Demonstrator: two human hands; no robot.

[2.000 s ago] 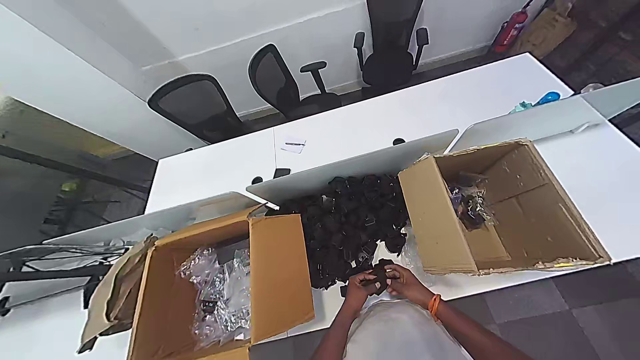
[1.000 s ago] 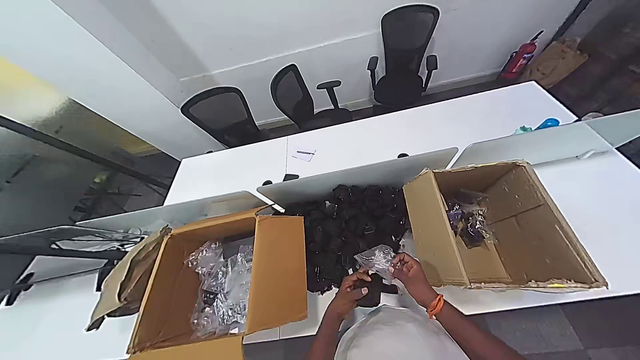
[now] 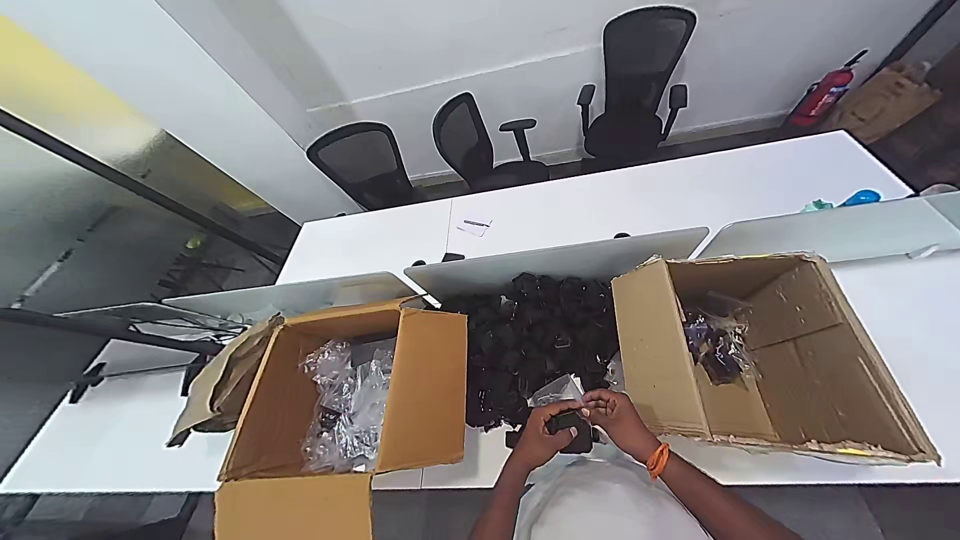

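My left hand (image 3: pixel 547 435) grips a small black item (image 3: pixel 561 421) near the front edge of the white desk. Close beside it on the right, my right hand (image 3: pixel 611 420), with an orange band at the wrist, pinches a clear plastic bag (image 3: pixel 559 391) at its edge. Another black piece (image 3: pixel 579 441) shows just under the hands. Behind them lies a large pile of black items (image 3: pixel 536 337), too blurred to name exactly.
An open cardboard box (image 3: pixel 431 390) with clear plastic bags (image 3: pixel 349 405) stands left of the pile. Another open cardboard box (image 3: pixel 660 360) holding bagged items (image 3: pixel 716 341) stands right. A frosted divider (image 3: pixel 562 266) runs behind, with a second desk (image 3: pixel 637 195) and black chairs (image 3: pixel 637 82) beyond.
Two seconds ago both hands were at a black item with no bag plainly in view; a clear bag now shows at the right hand. The view has shifted somewhat.
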